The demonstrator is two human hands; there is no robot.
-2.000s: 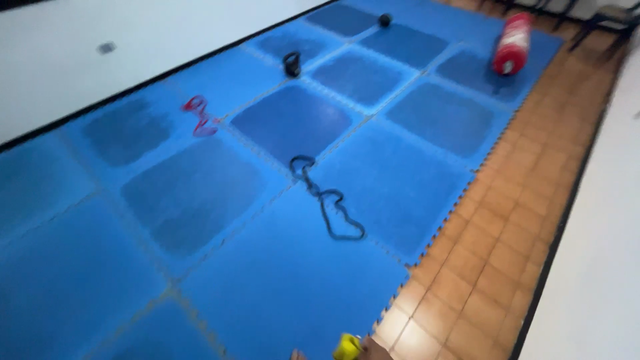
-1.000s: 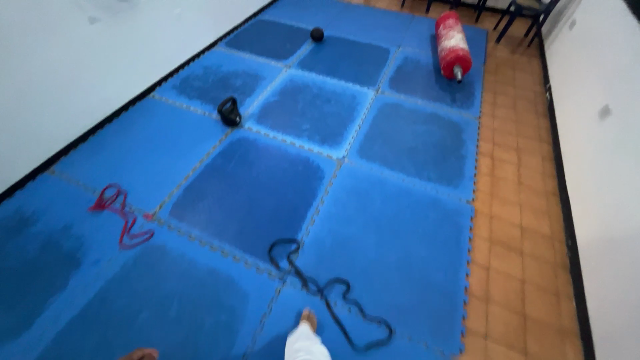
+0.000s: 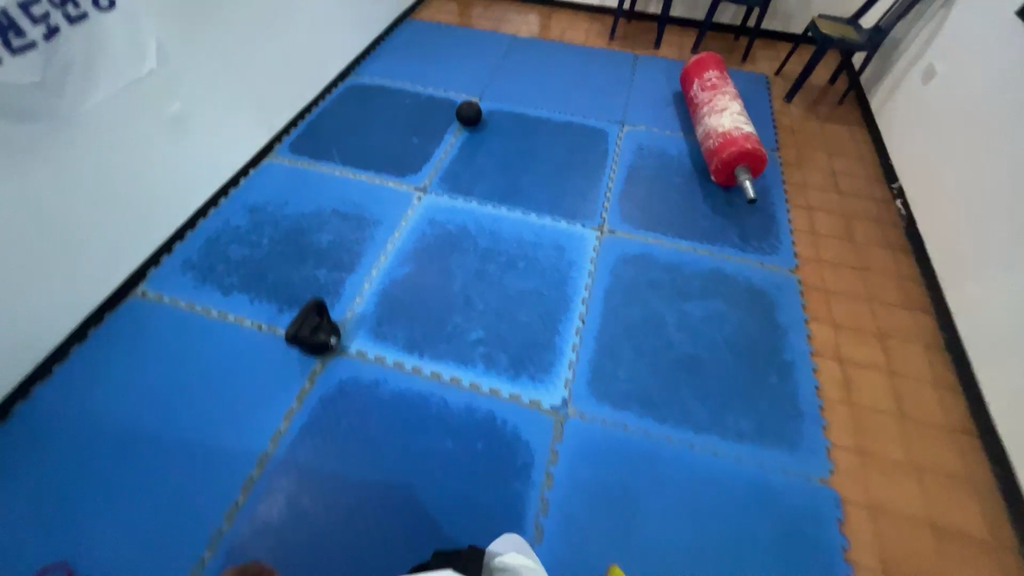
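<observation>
At the bottom edge shows a small sliver of bare skin (image 3: 250,570), perhaps my left hand; its fingers and anything in it are cut off. My right hand is not seen. A yellow tip (image 3: 614,570) pokes in at the lower edge, right of a white cloth part (image 3: 512,554) and a black piece (image 3: 460,559), which I cannot name. A black kettlebell (image 3: 314,330) stands on the blue foam mat (image 3: 680,512), left of the middle. Farther off lies a black ball (image 3: 469,114). A worn red punching bag (image 3: 722,120) with a metal end lies at the upper right.
Brown floor tiles (image 3: 888,400) run along the mat's right side. Dark chairs (image 3: 840,36) stand at the far end. White walls (image 3: 240,72) with black skirting flank both sides. A dark red bit (image 3: 56,569) shows at the bottom left corner.
The view has shifted forward over the mat, so the black looped band has left it and the red one has nearly gone. The white-clothed part has moved lower in view.
</observation>
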